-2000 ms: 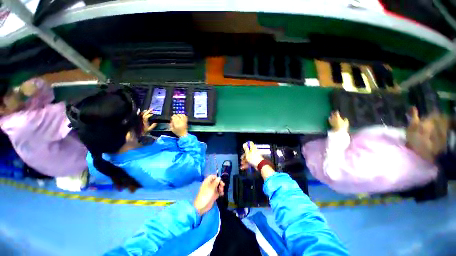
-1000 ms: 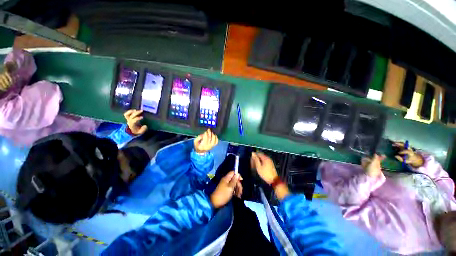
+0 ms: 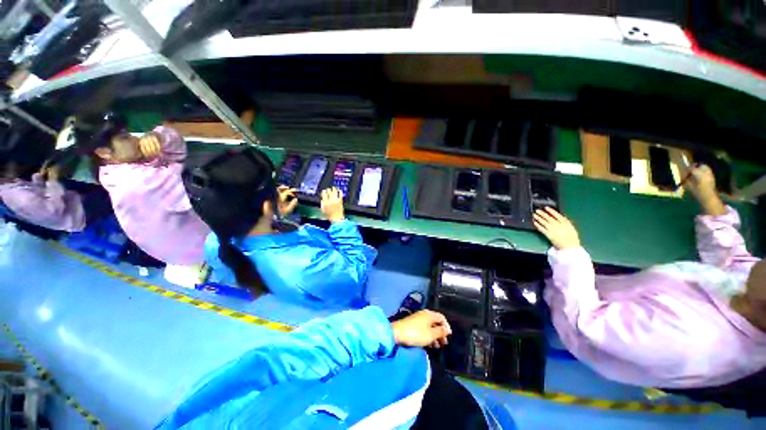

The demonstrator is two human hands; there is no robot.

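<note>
My left hand (image 3: 422, 328) is low in the middle, fingers loosely curled and pointing right. No object shows in it, but the inside of the fingers is hidden. My right hand is not in view. Just right of my left hand, low below the bench edge, lie black trays (image 3: 490, 332) with glossy dark phones (image 3: 460, 282). Some phones show bright glare.
A green bench (image 3: 596, 227) holds a tray with lit phones (image 3: 369, 185), a blue pen (image 3: 406, 203) and a tray with dark phones (image 3: 499, 195). A person in blue (image 3: 311, 260) sits ahead left; one in pink (image 3: 655, 319) sits right, a hand on a tray.
My right hand has left the picture. The thin pale item earlier in my left hand no longer shows. The view has shifted, showing more of the low trays and floor.
</note>
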